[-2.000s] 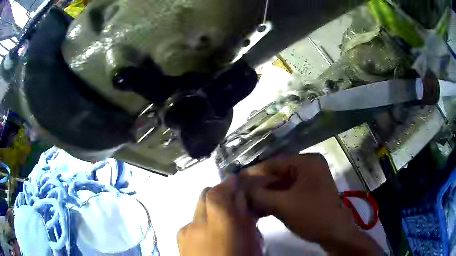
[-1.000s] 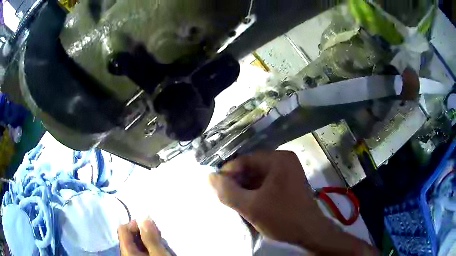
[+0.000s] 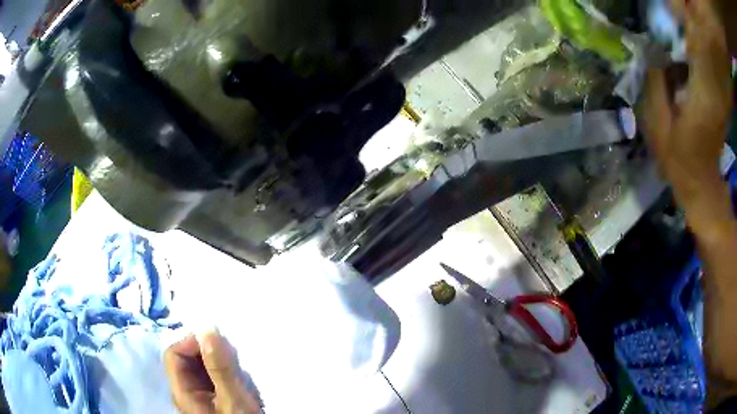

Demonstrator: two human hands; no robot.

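A light-blue fabric piece (image 3: 368,323), whitened by glare, lies at the tip of the machine arm, below the dark presser area. My left hand (image 3: 212,376) is at the lower left, cut off by the bottom edge, with thumb and finger close together; glare hides whether fabric is between them. My right hand (image 3: 687,113) is raised at the upper right beside the end of the pale binding tape (image 3: 558,136). A whitish-blue bit shows at its fingers, but what it holds is unclear.
The olive-grey sewing machine (image 3: 153,121) fills the upper left. Blue straps and ovals (image 3: 61,348) pile at left. Red-handled scissors (image 3: 543,322) and a brown lump (image 3: 442,292) lie right of the fabric. A blue basket (image 3: 659,356) stands at lower right.
My right hand has left the machine tip and moved up to the far right, uncovering the blue piece, scissor blades and brown lump. My left hand has moved slightly left since one second ago.
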